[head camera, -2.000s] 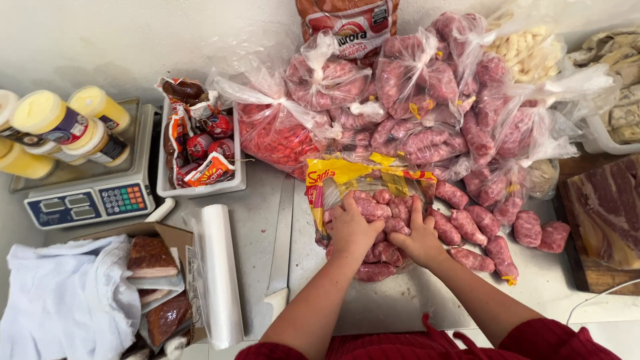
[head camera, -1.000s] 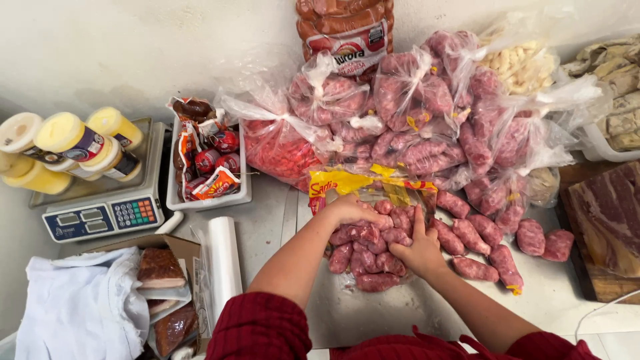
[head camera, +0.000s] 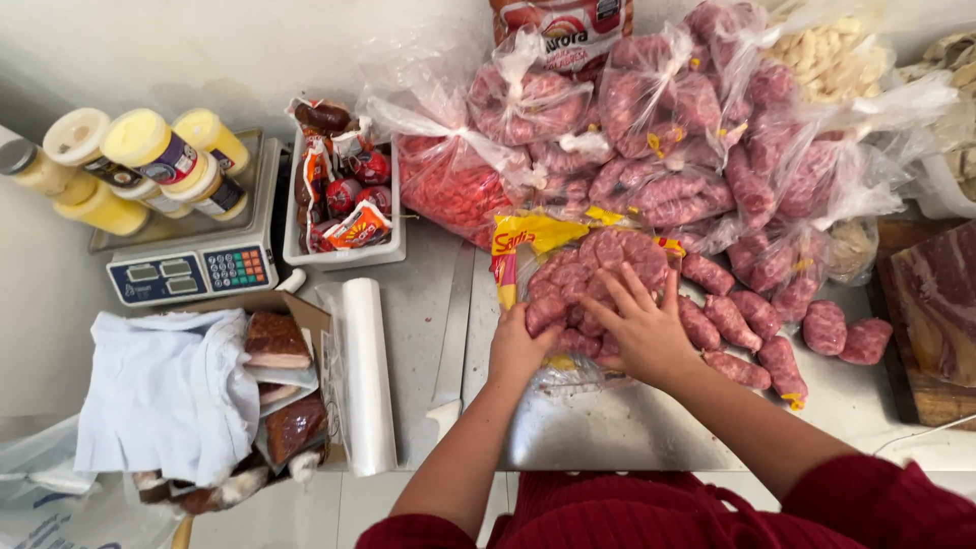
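A heap of raw pink sausages (head camera: 576, 274) lies on and in a clear plastic package with yellow printed parts (head camera: 537, 232) on the metal counter. At the heap's lower left, my left hand (head camera: 521, 347) cups the edge of the sausages, thumb toward them; its fingertips are partly hidden. My right hand (head camera: 640, 324) rests palm down on the right side of the heap with spread fingers. Several loose sausages (head camera: 732, 322) lie to the right of this hand. Clear knotted bags of sausages (head camera: 659, 130) are piled behind the package.
A long knife (head camera: 454, 335) lies left of the package, beside a roll of plastic bags (head camera: 369, 374). Farther left are a digital scale (head camera: 194, 271) carrying jars, a white bin (head camera: 347, 258) of packaged meats, and a cardboard box (head camera: 293, 301) with a white cloth. A meat slab (head camera: 942, 297) sits on a wooden board (head camera: 926, 408) at right.
My left hand has moved from the top of the sausages to their lower left edge. My right hand now lies spread over the heap, where it was at the right side.
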